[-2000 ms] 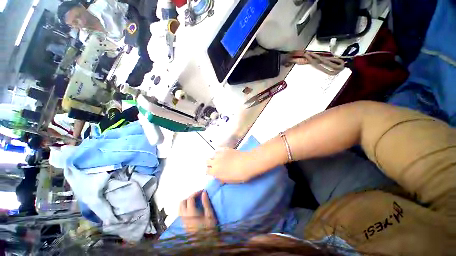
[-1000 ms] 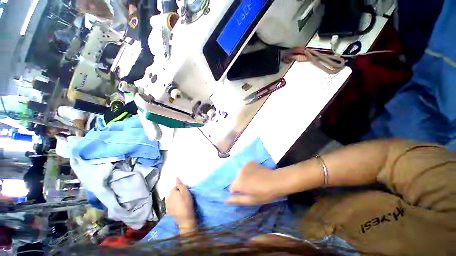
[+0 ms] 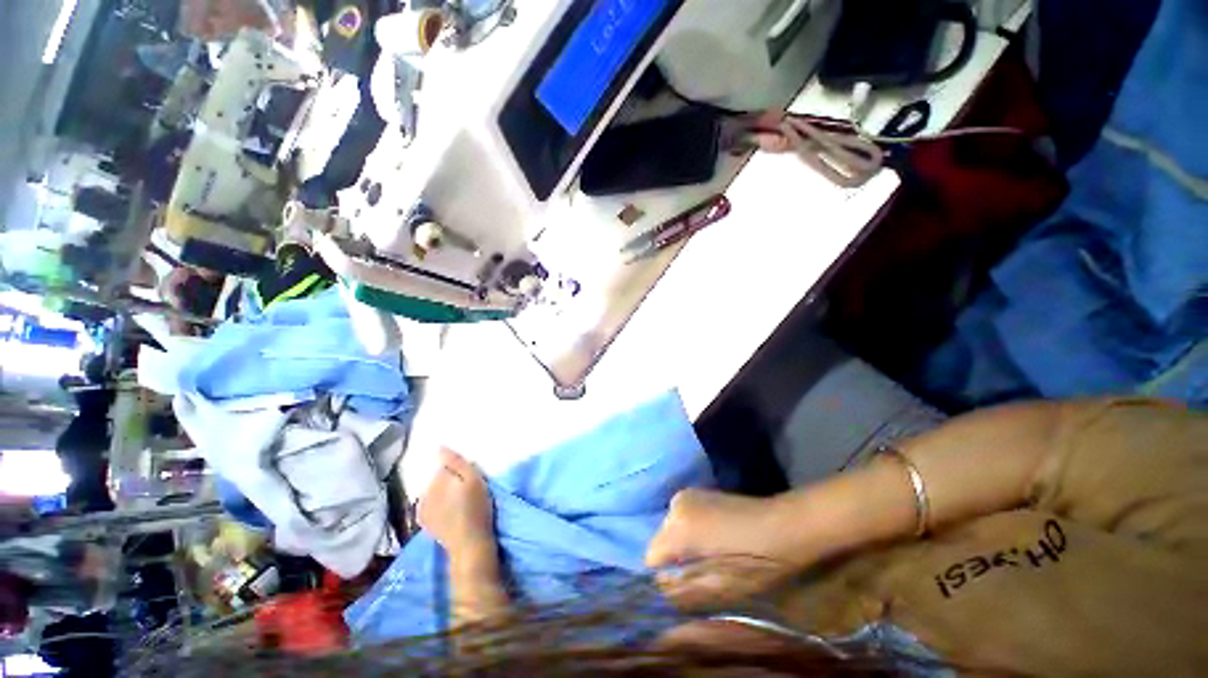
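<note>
A light-blue garment piece (image 3: 603,464) lies over the white table's front edge and hangs down between my hands. My left hand (image 3: 457,506) is closed on its left part, thumb up. My right hand (image 3: 715,546) is a fist gripping its right part. The lower cloth and part of both hands are crossed by blurred dark hair. The white sewing machine head (image 3: 457,199), with a green strip (image 3: 431,307) at its needle end, stands beyond the cloth. The cloth is apart from the needle area. The bed plate (image 3: 570,378) shows bare.
Dark-red thread snips (image 3: 682,228), a black phone-like rectangle (image 3: 652,150) and a cord bundle (image 3: 835,148) lie beside the head. A blue and grey cloth heap (image 3: 311,450) is at the left. Blue garments (image 3: 1100,278) hang at the right. A red item (image 3: 302,617) is at lower left.
Both hands have moved with the cloth away from the needle area toward my body. My right hand has gone from lying flat on the cloth to a fist; my hands are farther apart.
</note>
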